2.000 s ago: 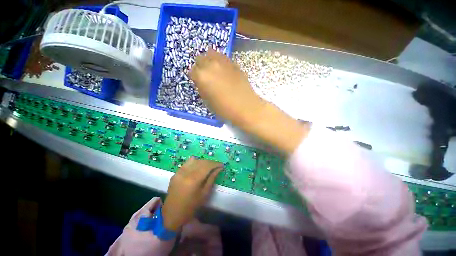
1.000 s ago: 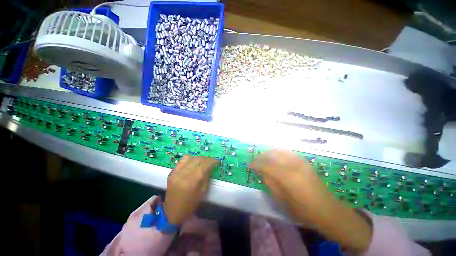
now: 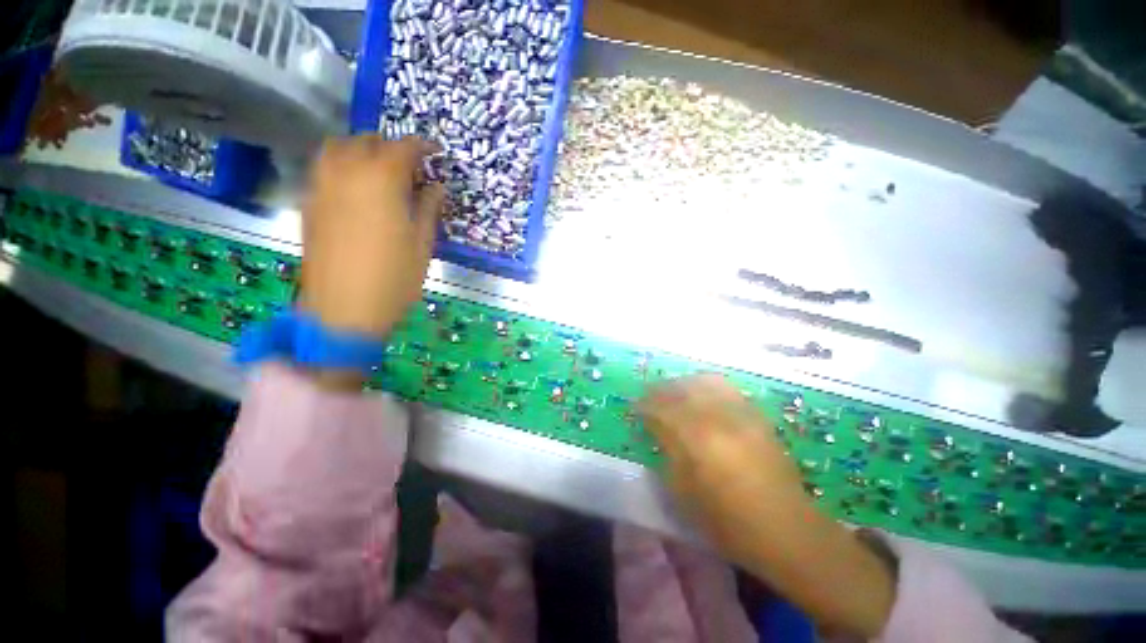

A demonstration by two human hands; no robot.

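My left hand (image 3: 371, 226), with a bright blue strap at the wrist, reaches over the near left part of the large blue bin (image 3: 538, 207). Its fingertips are at the heap of silver-and-dark capacitors (image 3: 484, 75); whether they hold one cannot be told. My right hand (image 3: 723, 440) is blurred and lies low over the green PCB panel (image 3: 528, 373), fingertips down at the boards. Its fingertips are too blurred to show a part. The panel is dotted with small parts and runs left to right across the view, partly hidden under both hands.
A white fan (image 3: 201, 63) stands left of the large bin, beside a small blue bin (image 3: 239, 170). Reddish-brown components (image 3: 63, 113) lie far left. A cream component pile (image 3: 679, 132) lies right of the large bin. Dark component rows (image 3: 829, 323) and a black cloth-like shape (image 3: 1087, 314) are farther right.
My left hand has moved from the boards up to the large bin. My right hand went from the bin to the boards and stays there. The view has shifted slightly.
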